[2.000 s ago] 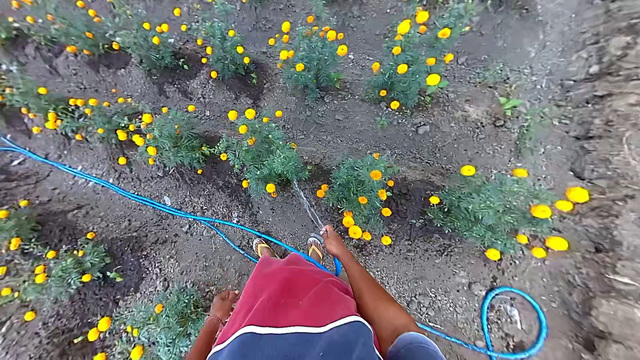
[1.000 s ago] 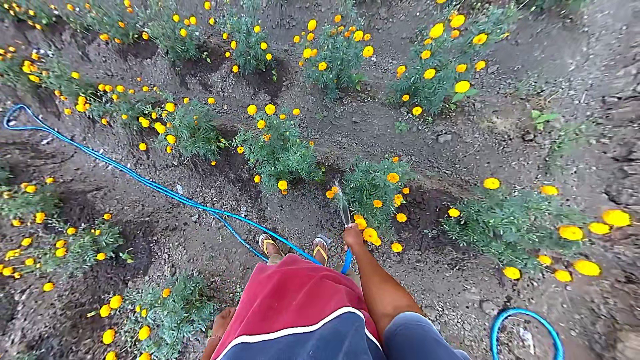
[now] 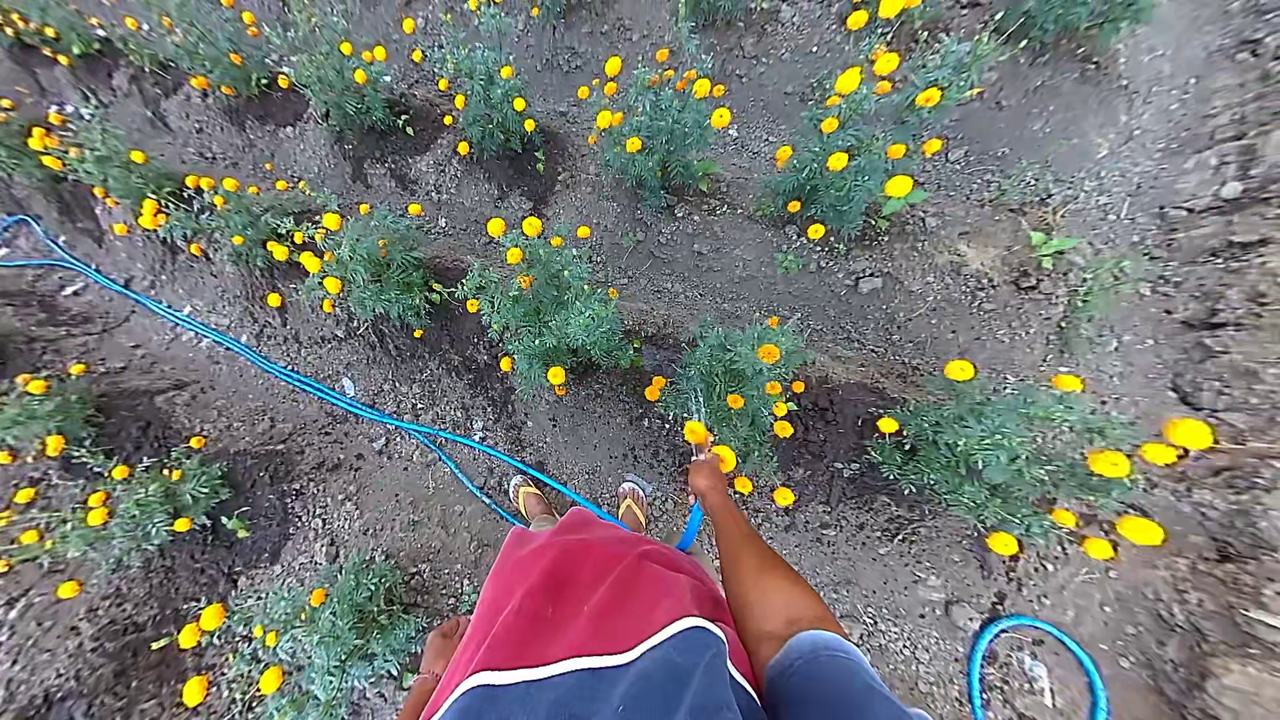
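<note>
My right hand [image 3: 708, 478] is closed around the end of a blue hose [image 3: 690, 528], in front of my body and to the right of my sandaled feet. Water comes from the hose end toward a marigold plant [image 3: 738, 385] with orange and yellow blooms, just beyond the hand. My left hand [image 3: 443, 645] hangs low beside the red and navy shirt, partly hidden by it; its fingers cannot be made out. Nearest to it is another marigold plant [image 3: 340, 640] on the left.
Rows of marigold plants [image 3: 550, 300] grow in grey-brown soil, some with dark wet patches at the base. The blue hose [image 3: 300, 380] runs doubled across the ground from far left to my feet. A hose loop [image 3: 1035, 622] lies at lower right, near a marigold plant [image 3: 1000, 450].
The hose end has shifted rightward; its water, earlier falling between two marigold plants, now reaches the right one. The right hand still holds the hose.
</note>
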